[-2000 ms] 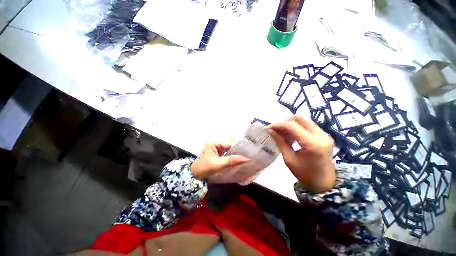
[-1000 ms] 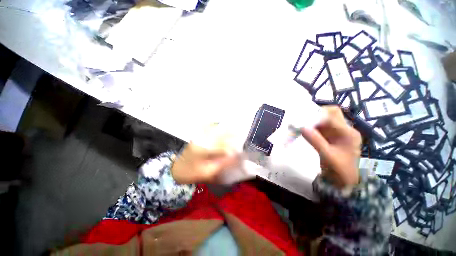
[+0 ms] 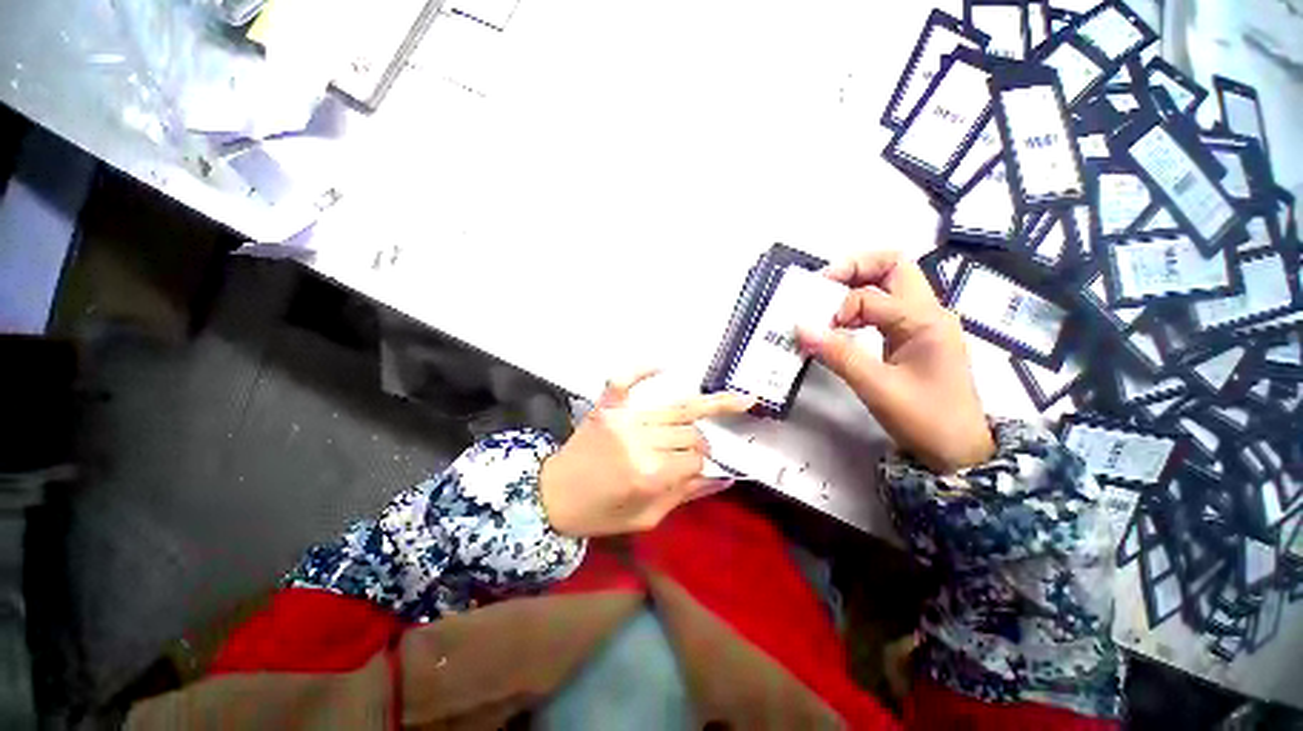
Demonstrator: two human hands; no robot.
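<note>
A small stack of dark cards (image 3: 742, 327) lies near the table's front edge. A white label with grey print (image 3: 780, 337) covers most of the top card, leaving a dark border. My right hand (image 3: 903, 357) pinches the label's right edge between thumb and fingers. My left hand (image 3: 629, 460) is at the stack's lower left, its index fingertip on the label's lower end. Its other fingers are curled; whether they hold the sticker sheet cannot be told.
A large loose heap of labelled tags (image 3: 1039, 136) spreads over the right side of the table. White pads (image 3: 383, 54) lie at the upper left, with shiny clear plastic (image 3: 122, 72) beside them. The white table's front edge (image 3: 472, 351) runs diagonally before me.
The label has gone from the air onto the top card. My right hand has moved left to the stack. My left index finger now touches the label. The view has shifted.
</note>
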